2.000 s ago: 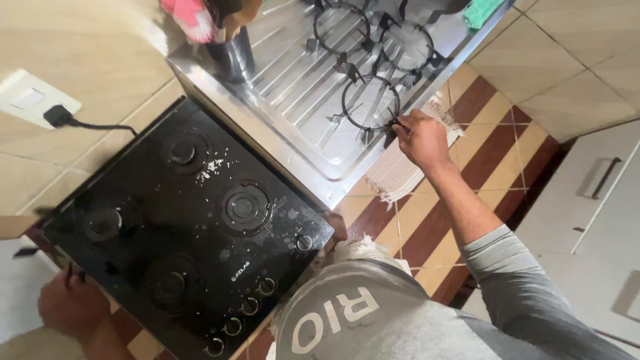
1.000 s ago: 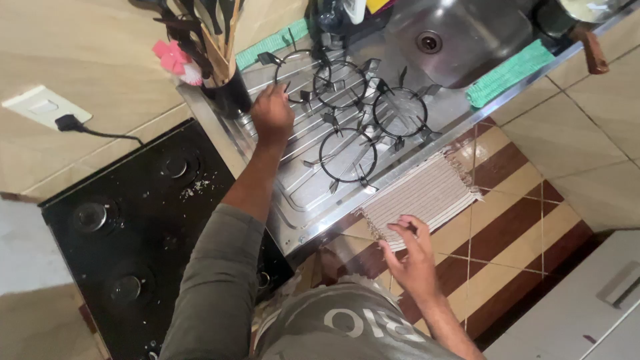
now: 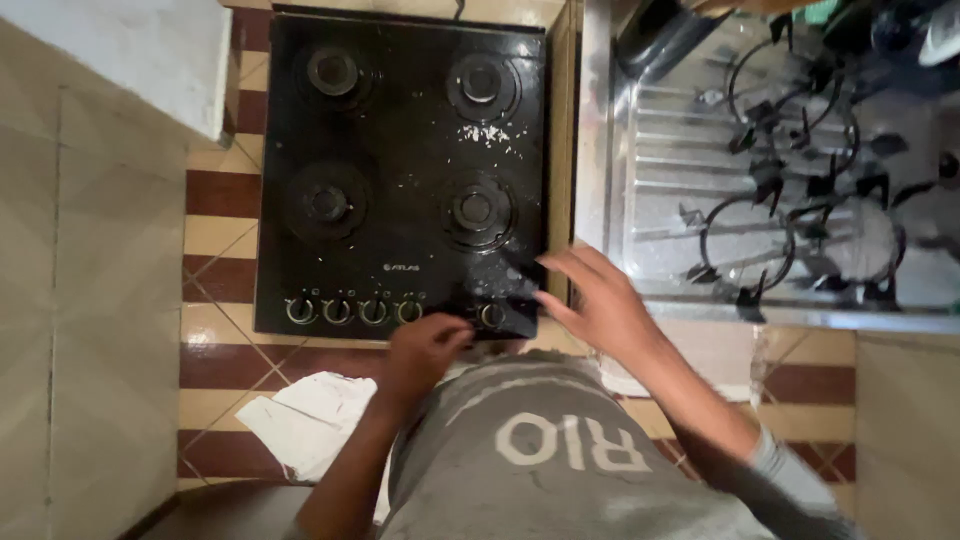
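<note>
My left hand (image 3: 427, 352) is at the front edge of the black gas stove (image 3: 397, 150), close to the row of control knobs (image 3: 337, 307); its fingers are curled and blurred, and whether it grips anything is unclear. My right hand (image 3: 600, 300) hovers by the stove's front right corner with fingers apart, holding nothing. The four burners carry no grates. White crumbs (image 3: 487, 135) lie behind the front right burner (image 3: 475, 211). Black wire pan grates (image 3: 750, 240) rest on the steel sink drainboard (image 3: 675, 195) to the right.
A white cloth (image 3: 315, 420) lies at the lower left, near my left forearm. A light mat (image 3: 682, 360) is on the striped tile floor below the sink counter. A white cabinet or appliance (image 3: 150, 52) stands at the upper left, and a dark utensil holder (image 3: 664, 37) at the drainboard's back.
My left hand has gone from the grates on the drainboard to the stove's front edge. My right hand is now at the stove's right corner. The view has swung toward the stove.
</note>
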